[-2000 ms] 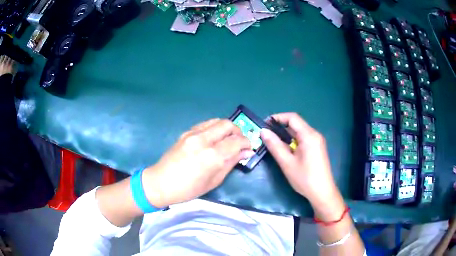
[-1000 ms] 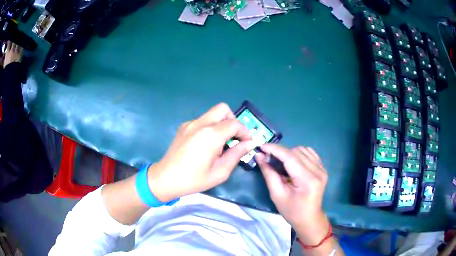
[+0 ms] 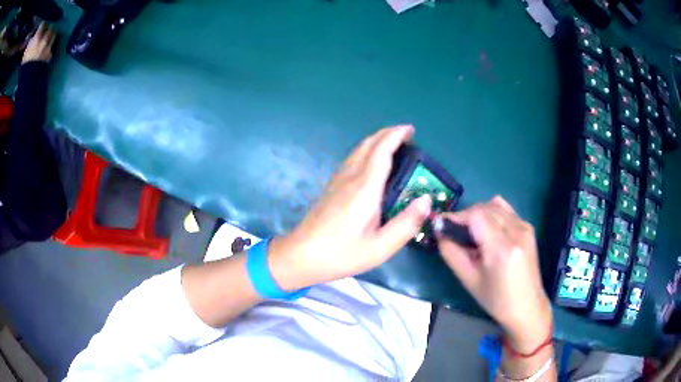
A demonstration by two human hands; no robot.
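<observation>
A black square housing (image 3: pixel 449 180) with a green circuit board (image 3: pixel 424 183) inside is held tilted above the mat near the bench edge. My left hand (image 3: pixel 358 213) grips it, fingers along its far left side and thumb over the board. My right hand (image 3: pixel 489 250) pinches a slim dark tool (image 3: pixel 457 232), its tip at the board's lower right part beside my left thumb. The contact spot is small and partly hidden by the fingers.
Filled housings (image 3: pixel 596 162) stand in long rows at right. A black cube (image 3: pixel 97 33) is at upper left on the green mat (image 3: pixel 224 97). Another person's hand (image 3: pixel 39 43) is at far left. A red stool (image 3: pixel 93 201) and blue stool (image 3: pixel 491 351) are below.
The view has shifted, so the board heap is mostly out of frame. My left hand now wraps the housing's far left side, fingers extended. The tool's tip stays at the board.
</observation>
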